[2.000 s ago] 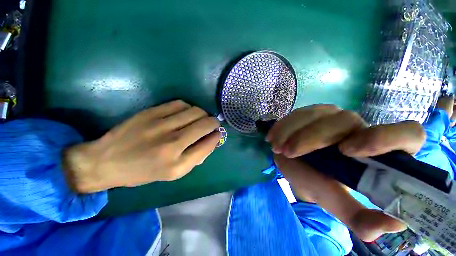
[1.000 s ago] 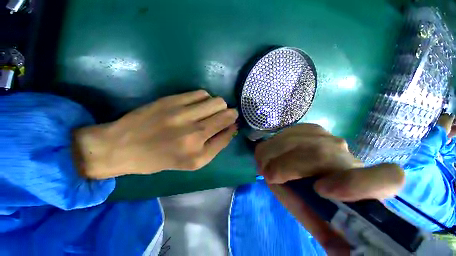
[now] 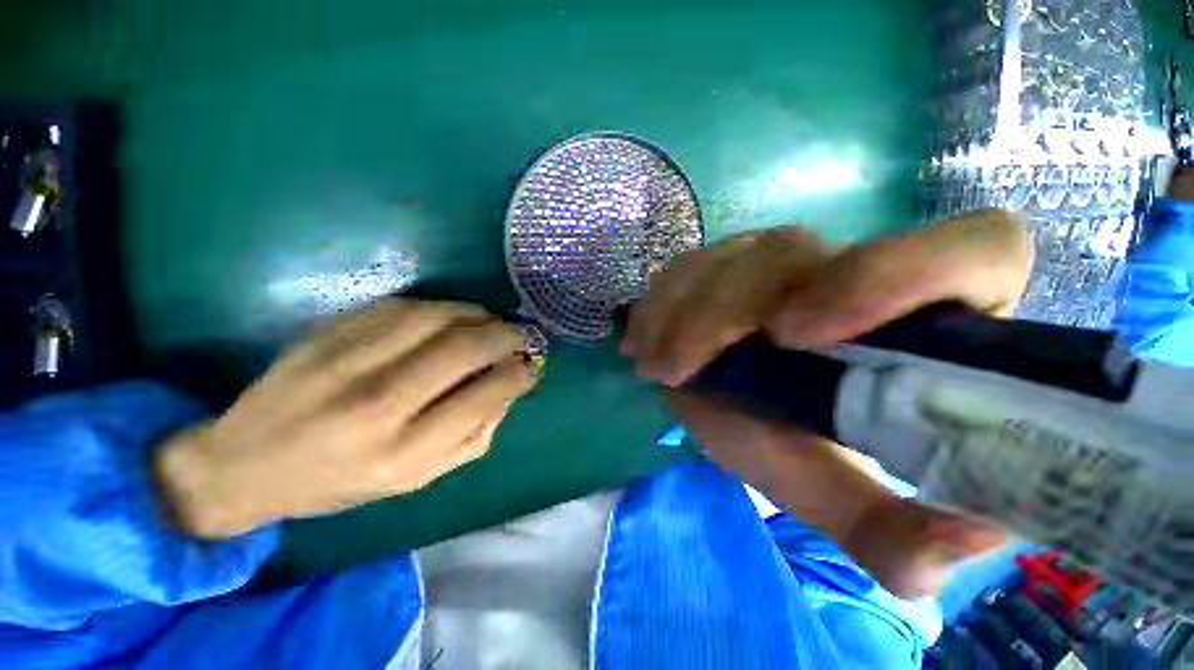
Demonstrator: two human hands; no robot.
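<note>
My left hand (image 3: 360, 406) pinches a small module (image 3: 533, 348) between its fingertips, just at the lower left of the screw plate. The module is silver with a bit of yellow, mostly hidden by the fingers. The round perforated screw plate (image 3: 589, 229) lies on the green mat, its right part darker and speckled. My right hand (image 3: 746, 308) is shut around the black nose of the electric screwdriver (image 3: 995, 419), whose grey-white barrel points to the lower right. The nose end is at the plate's lower rim; the bit cannot be made out.
A black compartment tray (image 3: 85, 249) with modules stands at the left. Clear blister trays (image 3: 1048, 157) are stacked at the right on the green mat (image 3: 327, 131). Another person's blue sleeve (image 3: 1159, 282) shows at the right edge. Dark and red items lie at the lower right.
The screwdriver nose has come back to the plate's lower rim after dipping away from it a second ago. The module shows again at my left fingertips. The view has shifted, so the plate appears further left.
</note>
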